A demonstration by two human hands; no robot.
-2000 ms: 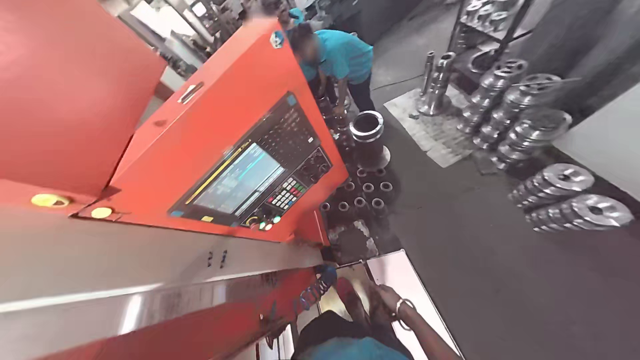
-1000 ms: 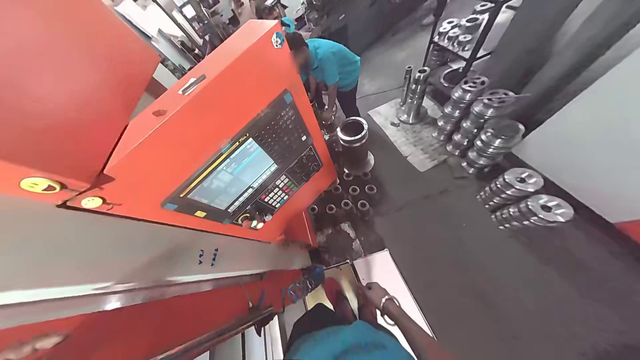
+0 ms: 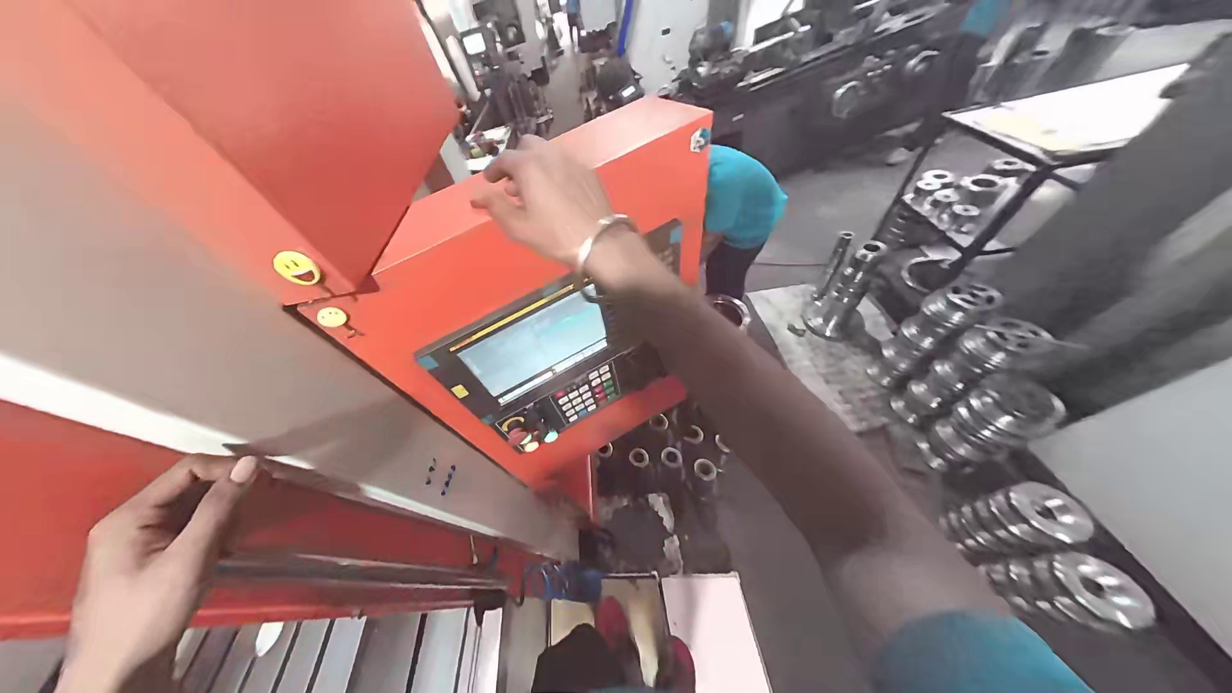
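Observation:
My right hand [image 3: 549,197], with a metal bangle at the wrist, is raised at the top edge of the red CNC control cabinet [image 3: 626,159]. Its fingers are curled; whether they touch the cabinet, or hold anything, I cannot tell. Below the forearm sits the control panel, with a lit screen [image 3: 539,345], a keypad [image 3: 585,393] and knobs. At the lower left, my left hand [image 3: 207,481] has its thumb and fingertips at the lower edge of the grey machine cover [image 3: 318,423]. Nothing distinct shows between those fingertips.
A person in a teal shirt [image 3: 746,197] bends behind the cabinet. Metal rings [image 3: 672,457] stand on the floor below it. Stacked machined flanges [image 3: 1088,587] line the right side, near a metal rack [image 3: 1035,159]. Slatted metal [image 3: 385,654] lies at the lower left.
My right hand has risen from low near my body to the cabinet's top edge. My left hand has come fully into view at the cover's edge. The view has tilted up.

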